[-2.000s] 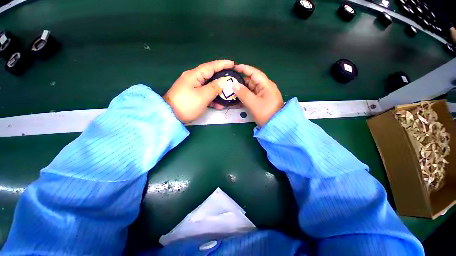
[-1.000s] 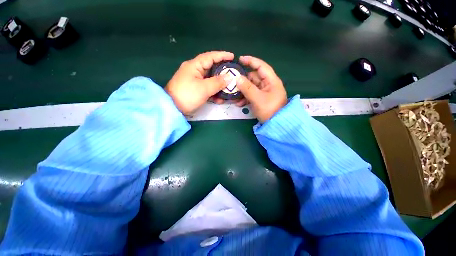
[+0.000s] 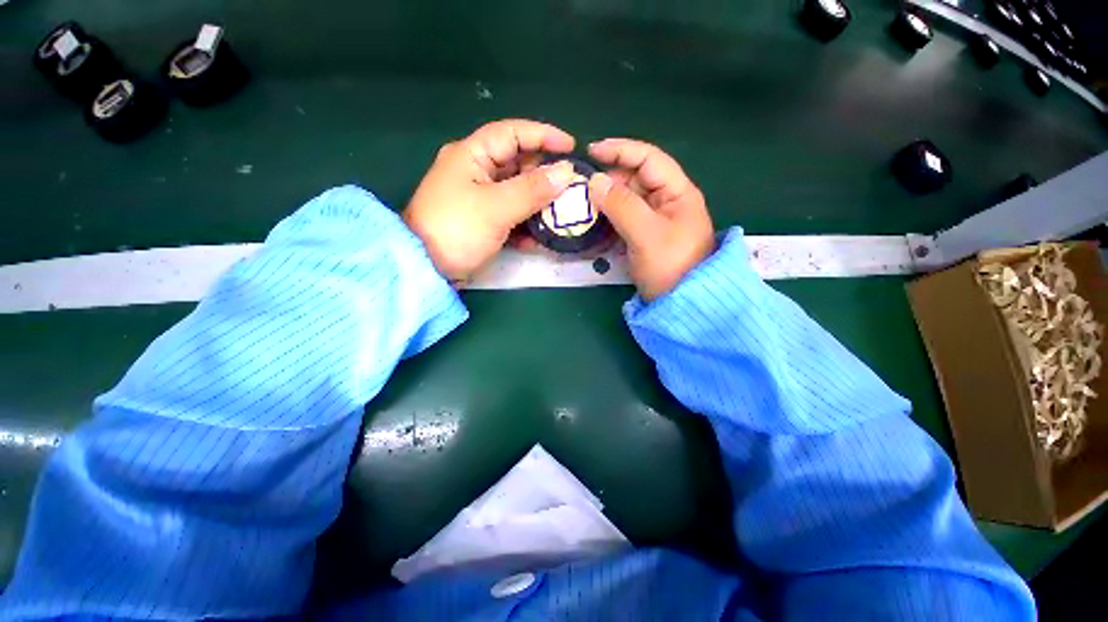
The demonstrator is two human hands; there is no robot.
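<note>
A round black unit (image 3: 569, 207) is held between my two hands above the white rail. Its face shows a white square with a dark outline and a cream ring around it. My left hand (image 3: 486, 201) holds the unit's left side, thumb on the upper left of its face. My right hand (image 3: 650, 213) holds the right side, thumb at the upper right of the square. Fingers curl behind the far rim, and the unit's underside is hidden.
The white rail (image 3: 158, 280) crosses under my hands. Three black units (image 3: 207, 67) sit on the green belt (image 3: 365, 73) at far left, several more at right. A cardboard box (image 3: 972, 377) of cream pieces stands at right. A folded white sheet (image 3: 516, 522) lies before me.
The belt units have shifted to the right. The unit in my hands has turned, and its square now sits nearly upright. My thumbs have moved up, so more of the square shows.
</note>
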